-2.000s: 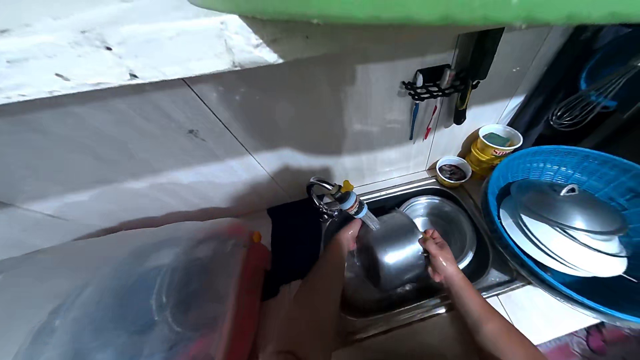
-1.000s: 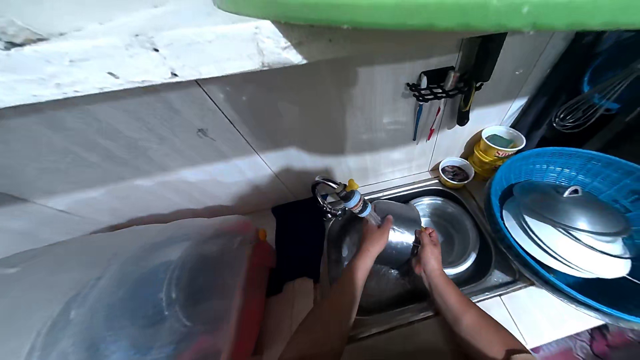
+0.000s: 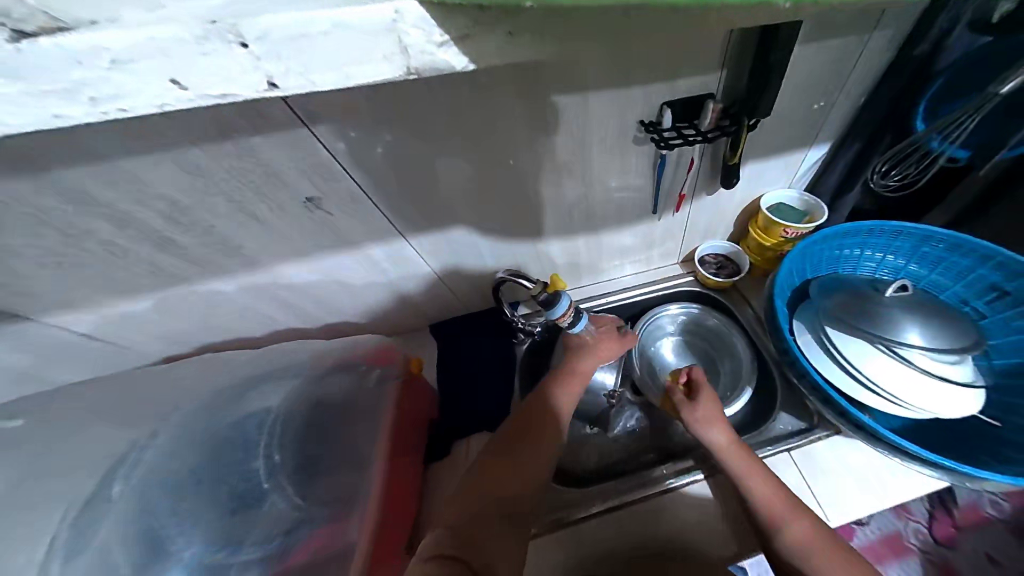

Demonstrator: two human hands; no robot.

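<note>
My left hand (image 3: 598, 342) is under the faucet's filter nozzle (image 3: 566, 312), where water runs onto it, and it touches the metal pot (image 3: 598, 394) low in the sink; its grip on the pot is partly hidden. A small yellowish thing, perhaps a sponge (image 3: 677, 378), is pinched in my right hand (image 3: 693, 396) over the near edge of a round metal basin (image 3: 724, 352). This basin lies in the right part of the stainless steel sink (image 3: 632, 488).
Right of the sink, a blue plastic basket (image 3: 888, 240) holds plates and a metal lid (image 3: 896, 312). Yellow tubs (image 3: 720, 264) stand behind. A wall rack (image 3: 696, 132) carries a cleaver (image 3: 764, 72). A dark cloth (image 3: 474, 376) and a red-rimmed clear container (image 3: 392, 456) are at left.
The pot, earlier raised between both hands, is now lower in the sink at the left. My right hand has come off it and now shows a yellowish thing in its fingers.
</note>
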